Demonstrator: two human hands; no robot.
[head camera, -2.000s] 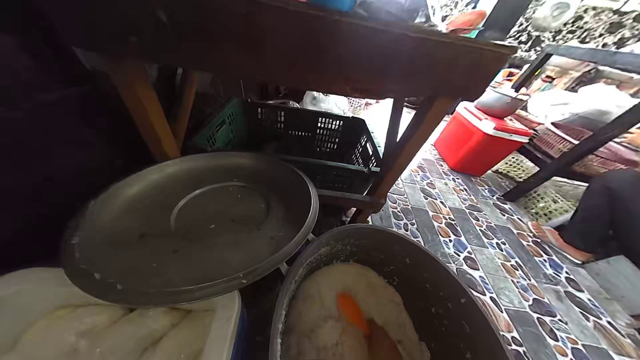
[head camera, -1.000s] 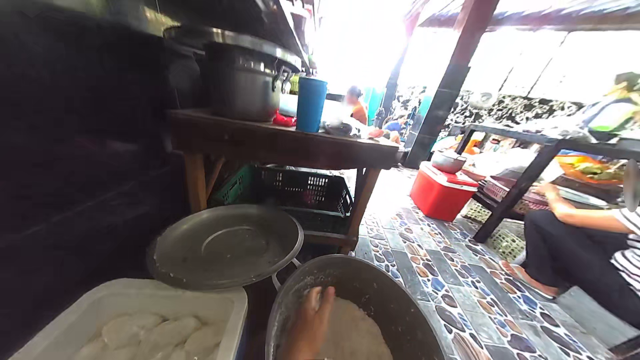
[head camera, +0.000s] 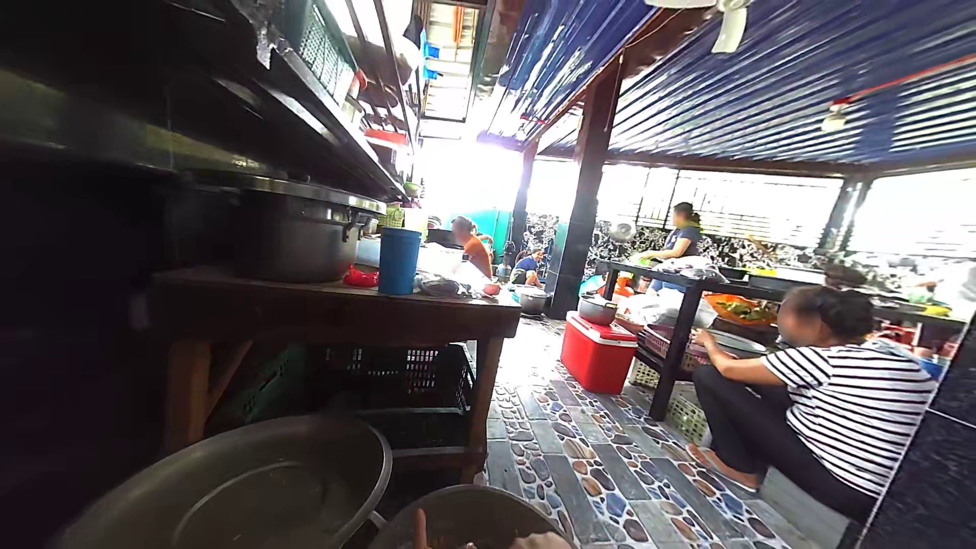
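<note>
At the bottom edge, a finger of one of my hands (head camera: 421, 528) shows inside a deep dark metal pot (head camera: 473, 499); the frame does not settle whether it is left or right. A pale shape (head camera: 538, 540), too cut off to name, lies at the pot's lower right. The rest of the hand and most of the pot's contents are out of frame. Left of the pot rests a wide round metal lid or shallow pan (head camera: 286, 488), its rim close to the pot's handle.
A wooden table (head camera: 335, 320) bears a large lidded pot (head camera: 297, 236) and a blue plastic cup (head camera: 399, 261). Under it is a black plastic crate (head camera: 412, 374). A red cooler (head camera: 598, 354) stands on the patterned floor. A person in a striped shirt (head camera: 854, 404) sits at right; other people are farther back.
The view has tilted up a lot. The tub of pale pieces at lower left and the white mass in the pot, seen earlier, are out of frame. Less of the hand shows.
</note>
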